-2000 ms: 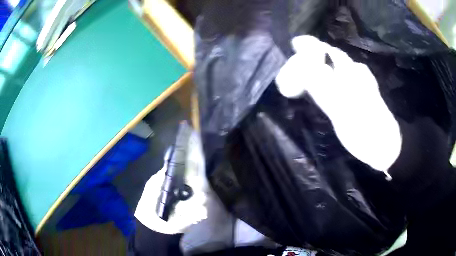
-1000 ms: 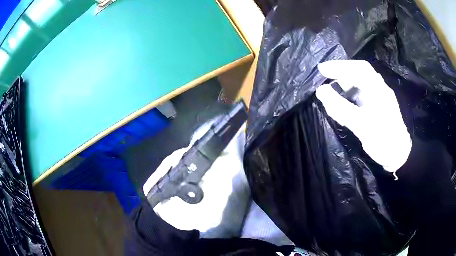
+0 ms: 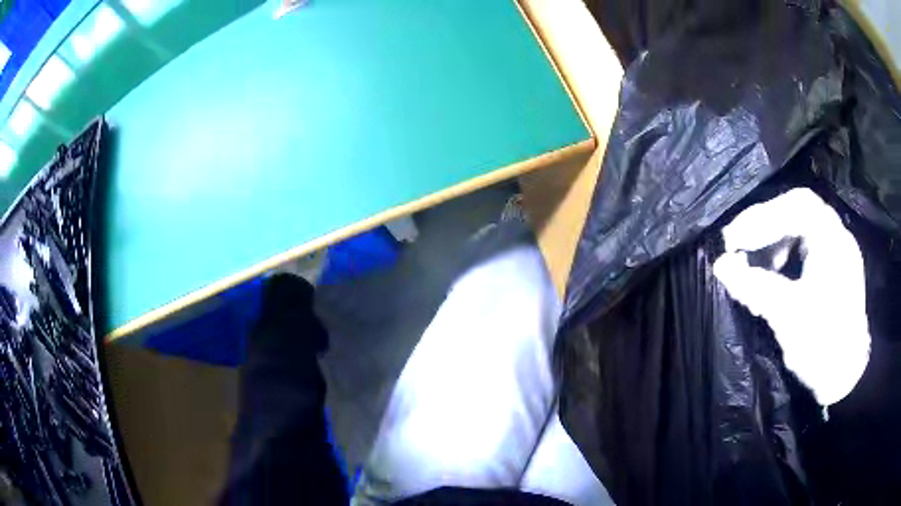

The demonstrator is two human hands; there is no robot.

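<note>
My right hand (image 3: 815,306), in an overexposed white glove, is at the right over the glossy black bin liner (image 3: 682,198). Its thumb and fingers curl towards each other around a small dark gap. I cannot tell whether it holds anything there. My left arm shows only as a dark sleeve at the lower left, reaching up to the front edge of the green-topped workbench (image 3: 326,128). My left hand is not visible beyond the sleeve. No moulded part can be made out.
Glossy, wrinkled black plastic (image 3: 49,336) lies at the bench's left end. Blue bins (image 3: 207,326) show below the bench. A tan carton edge (image 3: 568,217) stands between bench and liner. My pale trouser leg (image 3: 474,366) is below centre.
My left hand, earlier holding the black moulded part with the round ring, has gone out of sight with it. The view has shifted left. My right hand keeps a similar curled shape.
</note>
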